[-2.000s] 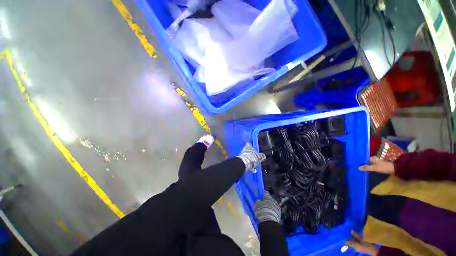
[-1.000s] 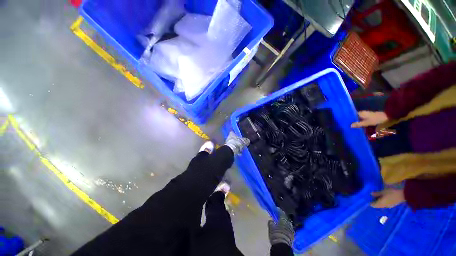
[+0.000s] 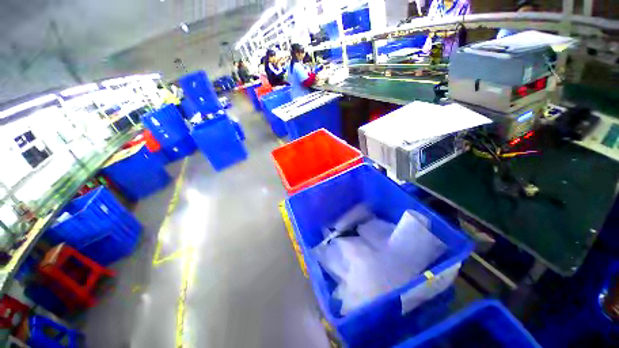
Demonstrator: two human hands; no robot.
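Neither of my hands is in the picture. A large blue bin (image 3: 309, 255) stands in front of me, right of the middle. White wrapped or bagged goods (image 3: 370, 262) lie heaped inside it. The rim of another blue bin (image 3: 468, 326) shows at the bottom edge, cut off by the picture; its contents cannot be seen. An empty-looking red bin (image 3: 315, 160) stands just behind the blue bin.
A dark green bench (image 3: 543, 197) at the right holds stacked instruments (image 3: 502, 75), a white-topped box (image 3: 414, 136) and wires. Blue bins (image 3: 220, 139) and a red stool (image 3: 68, 272) stand to the left. Yellow lines mark the grey floor (image 3: 237, 272). People work at the far benches.
My view has swung up and along the aisle. The bin of black corded units, the other person's hands and my gloved hands have left the picture.
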